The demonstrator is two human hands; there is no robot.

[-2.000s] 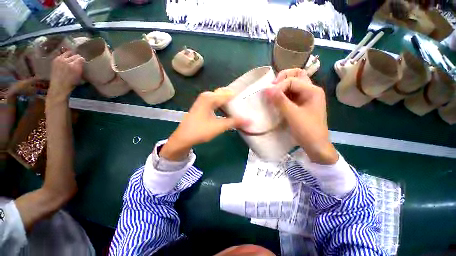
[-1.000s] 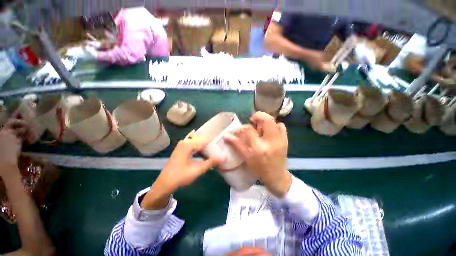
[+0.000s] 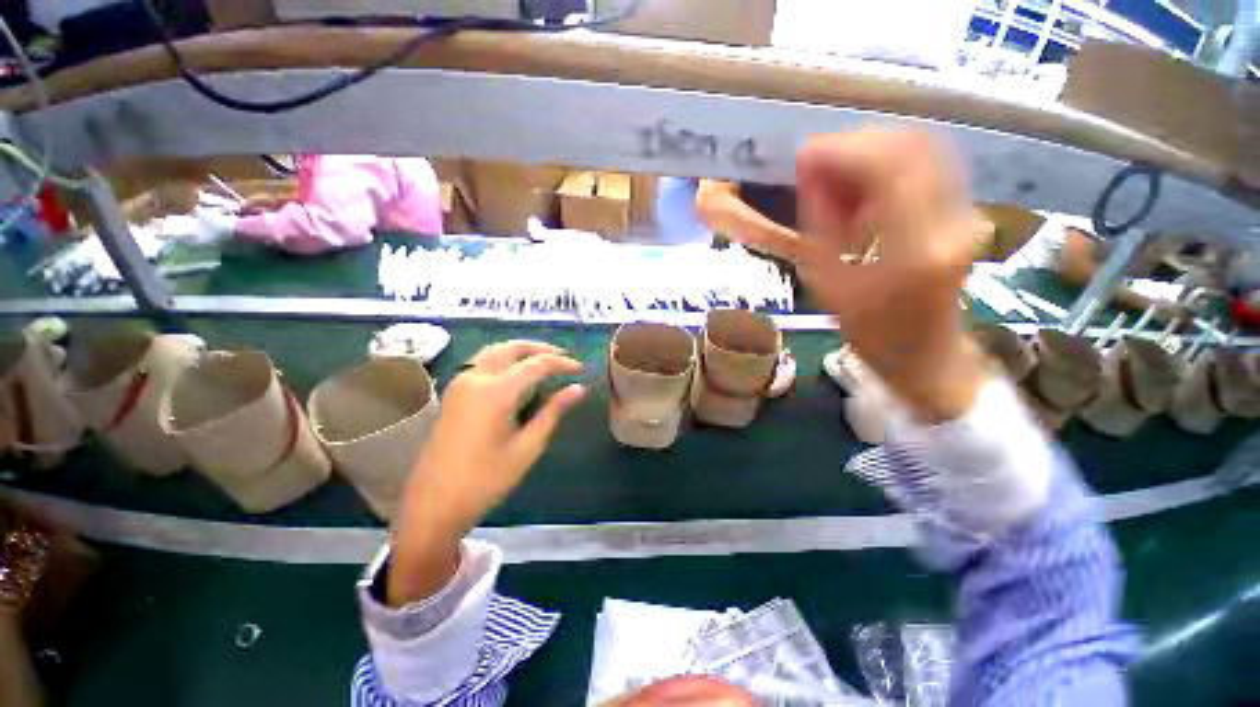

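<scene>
A beige cup-shaped housing stands upright on the green belt just right of my left hand, not touched by it. My left hand is open and empty, fingers apart, in front of another housing. My right hand is raised in front of the metal frame bar and blurred; its fingers look curled, and whether it holds anything cannot be told. White label sheets lie on the near green surface.
More housings stand left and right on the belt. A pale metal strip crosses in front. The grey frame bar runs above, with a hanging black cable. White stick-like parts lie beyond. People's arms show opposite.
The housing that both hands held now stands on the belt beside another one. My left hand has let go, and my right hand has risen to the right. The view has tilted up.
</scene>
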